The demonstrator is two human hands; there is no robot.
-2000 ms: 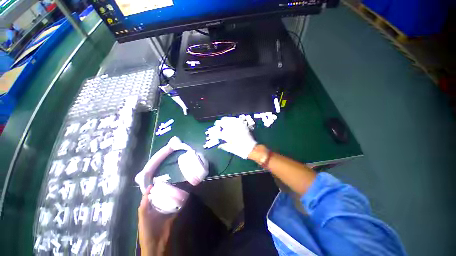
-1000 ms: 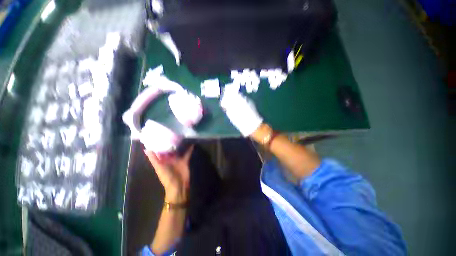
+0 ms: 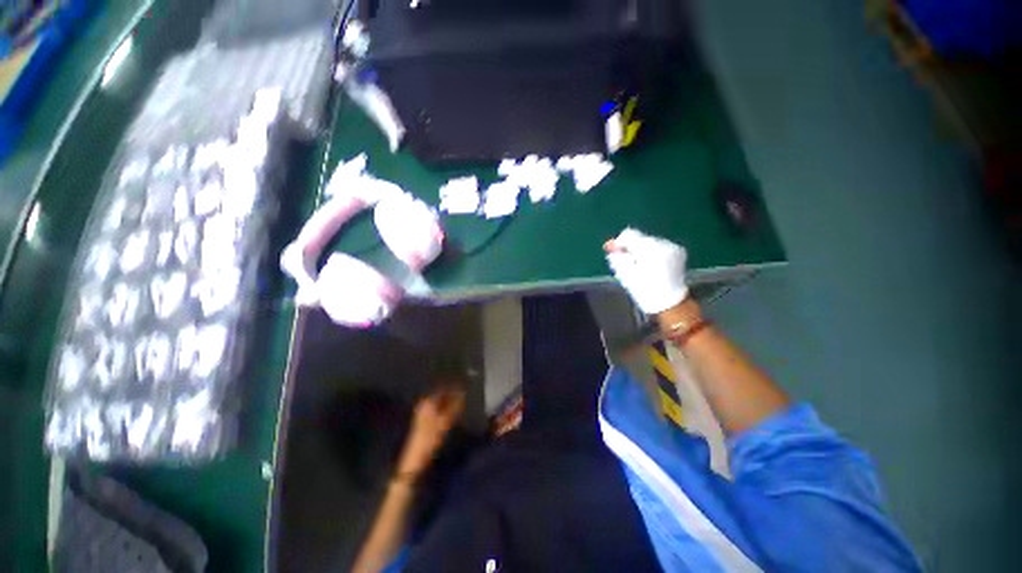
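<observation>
The pale pink-white headset [image 3: 361,293] lies at the front-left corner of the green mat [image 3: 560,241], one cup over the edge, touched by no hand. Small white dongles [image 3: 501,198] lie in a loose row before the black PC case [image 3: 504,101]. My right hand [image 3: 650,271], in a white glove, is at the mat's front edge, fingers curled; whether it holds anything is hidden. My bare left hand [image 3: 439,410] is low over my lap, dim and blurred; its fingers look bunched, and I cannot tell if it holds something.
A clear blister tray [image 3: 151,297] with white pieces fills the left side. A dark grey crinkled bag [image 3: 123,532] is at the lower left. A black mouse [image 3: 736,208] sits at the mat's right edge. A thin dark cable curves beside the headset. A white strip [image 3: 377,110] is left of the case.
My left hand has let go of the headset and dropped towards my lap. My right hand has moved away from the dongles, right and towards the front edge.
</observation>
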